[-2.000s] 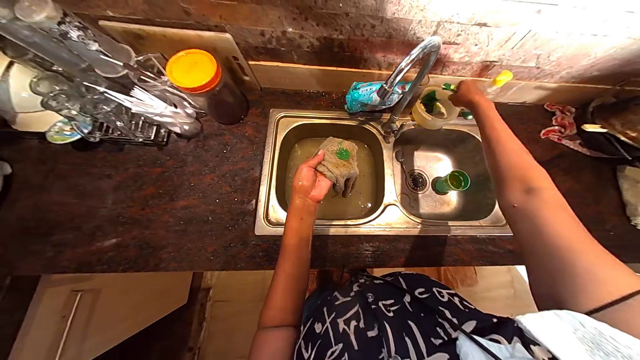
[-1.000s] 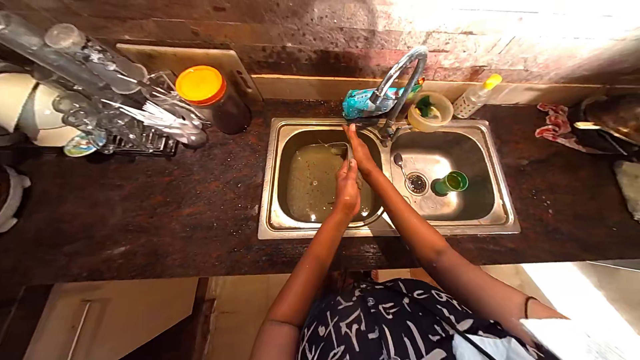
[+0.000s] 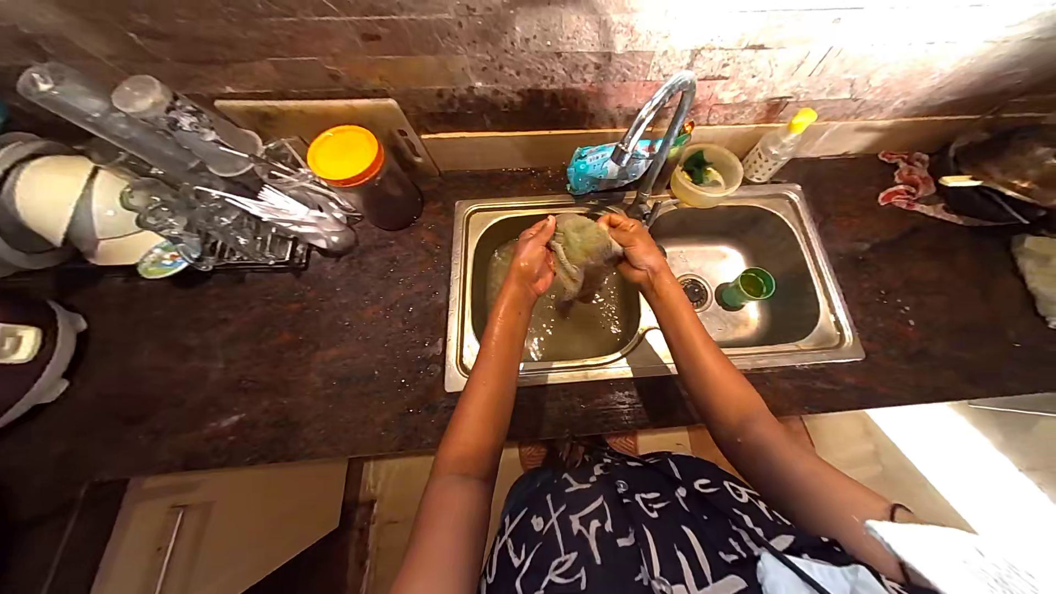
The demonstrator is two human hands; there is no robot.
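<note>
A wet, greyish-green cloth [image 3: 580,246] is stretched between my two hands above the left basin. My left hand [image 3: 535,257] grips its left edge, and my right hand [image 3: 634,247] grips its right edge. Below it, murky water [image 3: 577,326] stands in the left basin of the steel double sink [image 3: 660,360]. The chrome faucet [image 3: 660,124] rises behind my right hand. In the right basin a green cup [image 3: 749,287] lies tilted beside the drain [image 3: 695,290].
Behind the sink are a blue plastic packet [image 3: 596,167], a tub with a green scourer [image 3: 706,175] and a yellow-capped bottle [image 3: 778,148]. To the left stand a yellow-lidded jar [image 3: 367,177], a cutting board [image 3: 330,115] and a loaded dish rack [image 3: 272,260]. A patterned cloth [image 3: 907,186] lies right.
My right hand has moved from the tub behind the sink to the cloth over the left basin. The green thing seen on the cloth two seconds ago no longer shows there.
</note>
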